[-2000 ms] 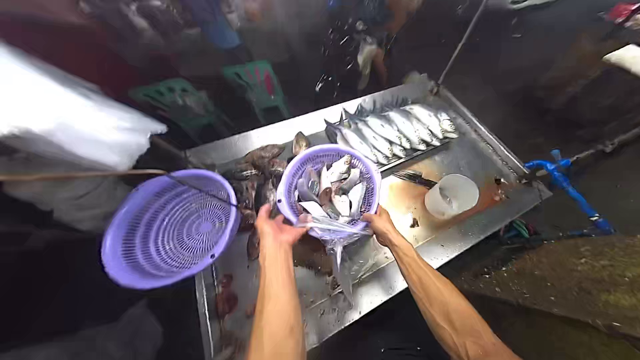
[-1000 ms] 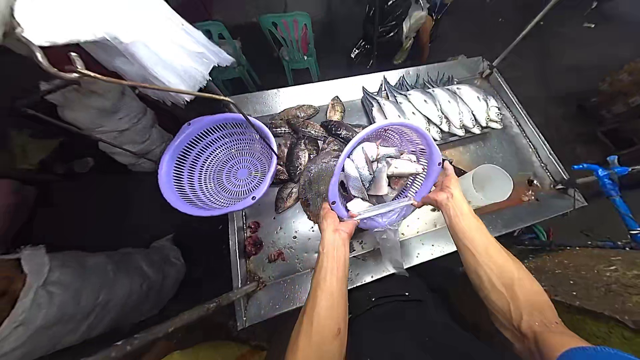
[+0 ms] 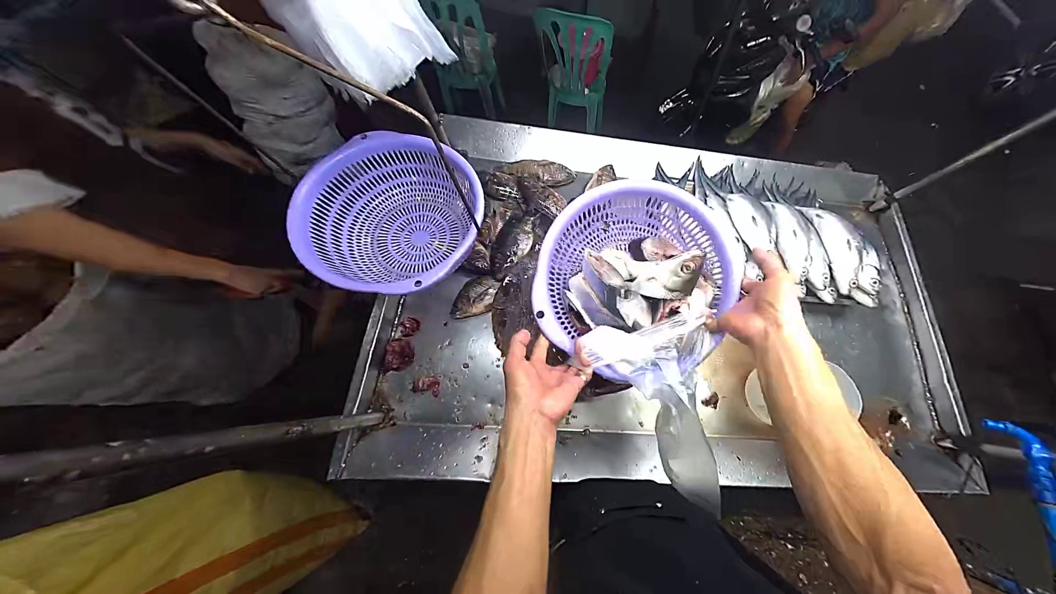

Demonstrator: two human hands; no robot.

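Between my hands a purple plastic basket [image 3: 554, 272] holds cut fish pieces [image 3: 643, 280], a fish head among them. A clear plastic bag [image 3: 681, 429] lies over its near rim and hangs down in front. My left hand [image 3: 544, 381] is at the basket's lower left, thumb at the bag's edge, palm up and fingers spread under it. My right hand [image 3: 761, 305] grips the right rim together with the bag. Dark whole fish [image 3: 516, 239] lie left of the basket, and a row of silvery fish [image 3: 792, 235] lies to its right on the metal table [image 3: 462, 458].
An empty purple basket [image 3: 379, 223] stands at the table's left edge. A white round container [image 3: 846, 396] is partly behind my right forearm. Another person's hand [image 3: 256, 280] is at the left. Metal poles and a hanging wire border the table; green chairs [image 3: 577, 58] stand behind.
The view has shifted. The basket with the fish pieces, tilted between my hands a second ago, now shows its opening more fully. Another person's arm has come into view at the left.
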